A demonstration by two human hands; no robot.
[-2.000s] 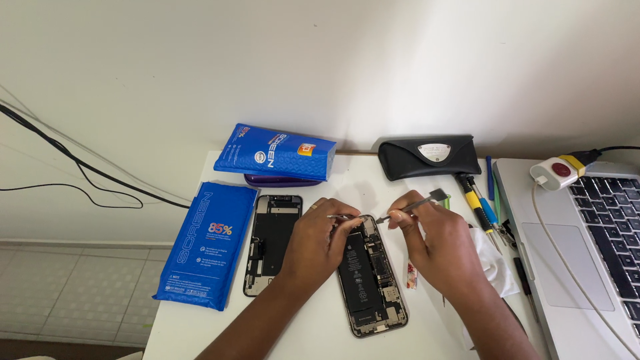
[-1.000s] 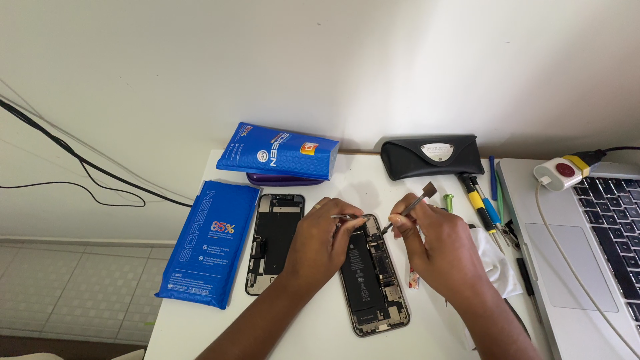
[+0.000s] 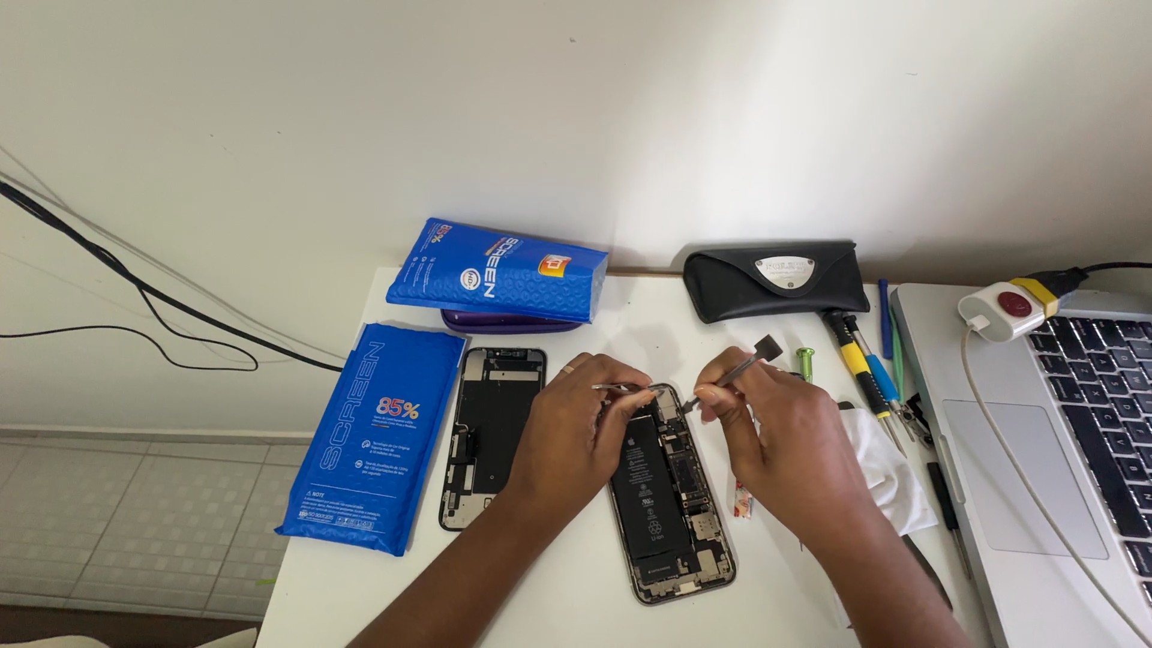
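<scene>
An opened smartphone body (image 3: 675, 504), with its black battery (image 3: 652, 490) and circuit boards showing, lies on the white table. Over its upper left edge, my left hand (image 3: 585, 414) pinches a thin metal tool (image 3: 621, 388), perhaps tweezers, whose tip is at the top of the phone. My right hand (image 3: 765, 414) holds a slim grey metal pry tool (image 3: 736, 373) with a flat, dark square end; its lower tip is at the phone's upper right edge. Left of my left hand, a detached phone screen assembly (image 3: 490, 423) lies with its inner side up.
Two blue padded pouches (image 3: 378, 441) lie at the left and back, one atop a purple case (image 3: 513, 322). A black glasses case (image 3: 776, 281) is behind my right hand. Screwdrivers (image 3: 859, 364), a white cloth (image 3: 886, 468) and a laptop (image 3: 1017, 450) with a white plug on it are at the right.
The tip of the pry tool in my right hand has moved from over the phone's upper inside to its right edge. My left hand has stayed at the phone's top.
</scene>
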